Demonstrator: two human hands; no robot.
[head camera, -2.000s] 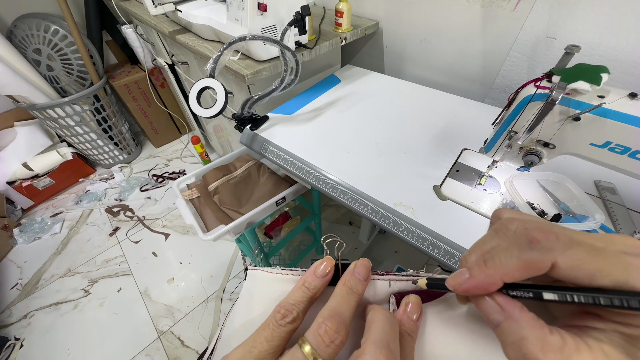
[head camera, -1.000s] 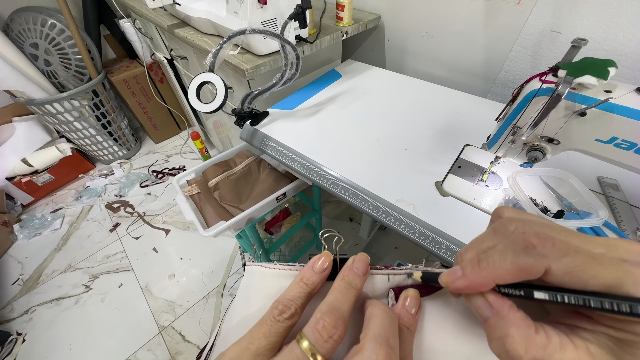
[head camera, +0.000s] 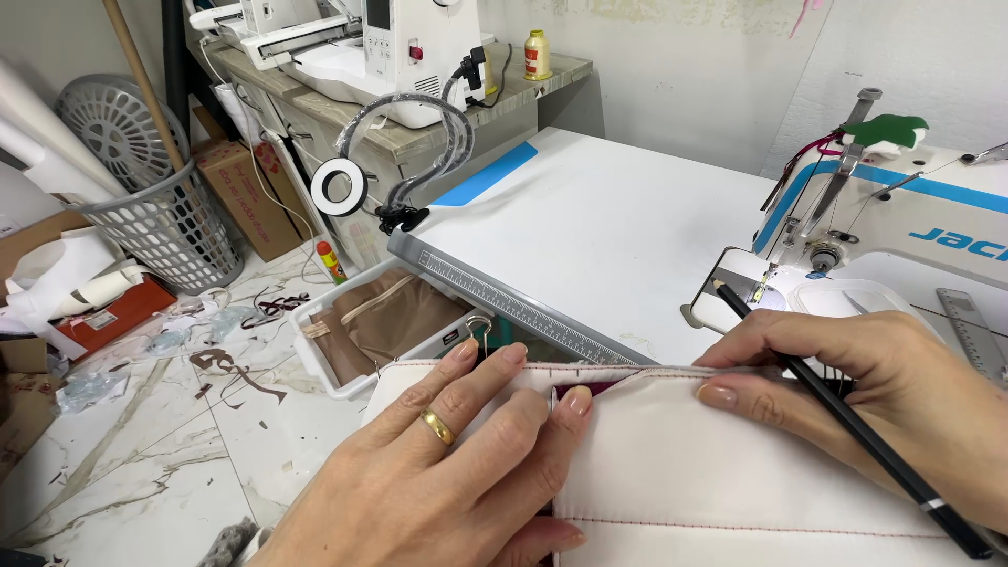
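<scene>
A white fabric piece (head camera: 677, 472) with red stitching lies below both hands, a dark red layer (head camera: 587, 387) showing through an opening by its top edge. My left hand (head camera: 449, 457), wearing a gold ring, presses on the fabric, its fingertips by a binder clip (head camera: 479, 329) at the edge. Between thumb and index finger, my right hand (head camera: 850, 386) pinches the fabric's top edge. A black pencil (head camera: 850, 433) rests in the same hand, its tip pointing up and left. Short dark marks show on the edge between the hands.
Beyond the fabric is a white table (head camera: 583, 228) with a ruler edge (head camera: 535, 307). A sewing machine (head camera: 906, 197) stands at right, with a metal ruler (head camera: 972, 331) beside it. A white bin (head camera: 346, 386) of brown fabric, a grey basket (head camera: 169, 228) and scraps (head camera: 236, 374) are at left.
My right hand has turned the pencil from the fabric's edge to point up and away, and now pinches the edge. My left hand stays by the clip.
</scene>
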